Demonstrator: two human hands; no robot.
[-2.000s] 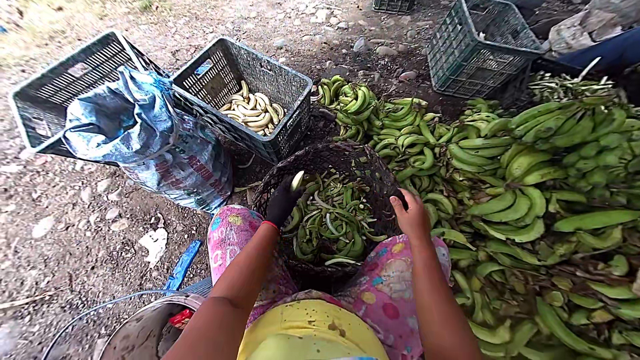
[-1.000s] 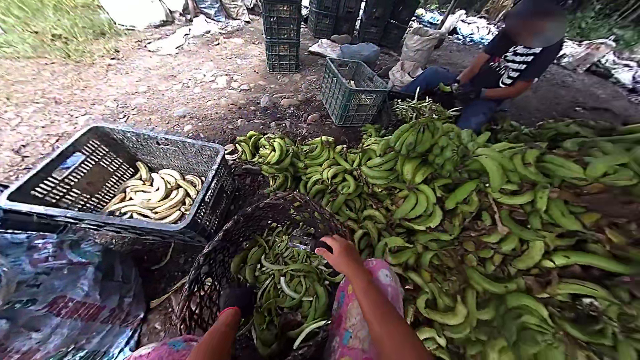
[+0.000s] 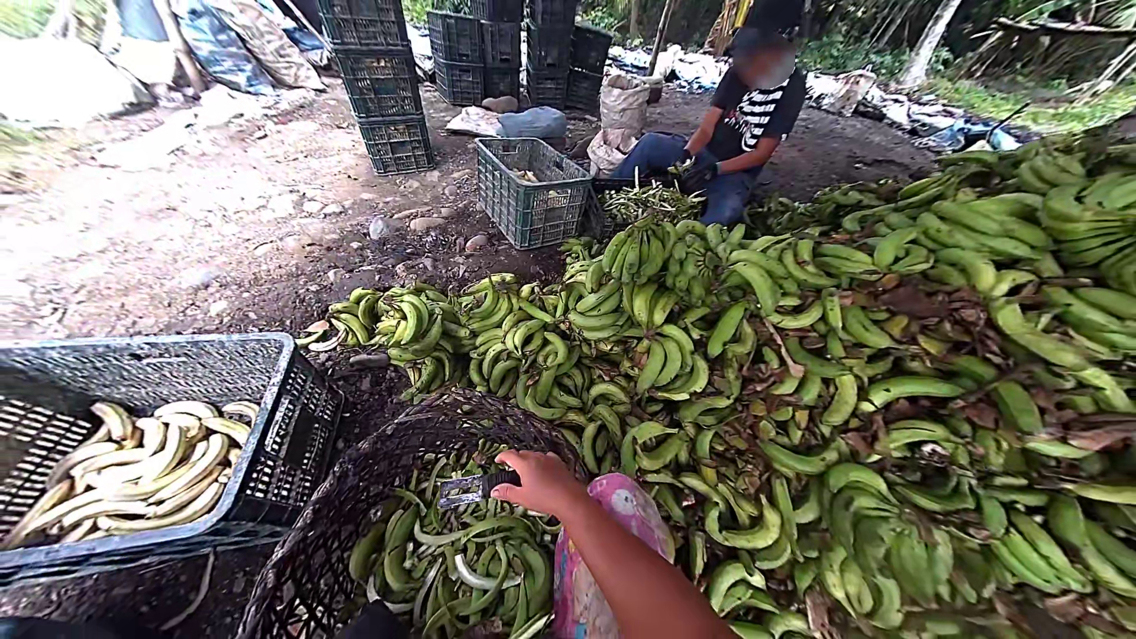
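Note:
My right hand (image 3: 539, 482) is closed on the dark handle of a metal-bladed peeling tool (image 3: 463, 492), held above the basket. Beneath it, the dark woven basket (image 3: 306, 541) holds green peels (image 3: 426, 532) and whole-looking green plantains. Only a dark gloved part of my left hand (image 3: 374, 621) shows at the bottom edge, low over the basket; its fingers are cut off by the frame. Peeled plantains (image 3: 155, 466) lie in the plastic crate (image 3: 288, 417) at the left. A large heap of green plantains (image 3: 799, 399) spreads from the basket to the right.
A co-worker (image 3: 745, 124) sits behind the heap, gloved hands over a pile of peels (image 3: 652, 202). A green crate (image 3: 532, 195) and a pale sack (image 3: 621, 115) stand beside them. Stacked crates (image 3: 382, 89) rise farther back. Stones (image 3: 426, 224) lie on the dirt ground.
The view has swung up and to the right. The peeled plantain seen in my left hand two seconds ago no longer shows. My right hand has moved from the basket's rim to over the peels.

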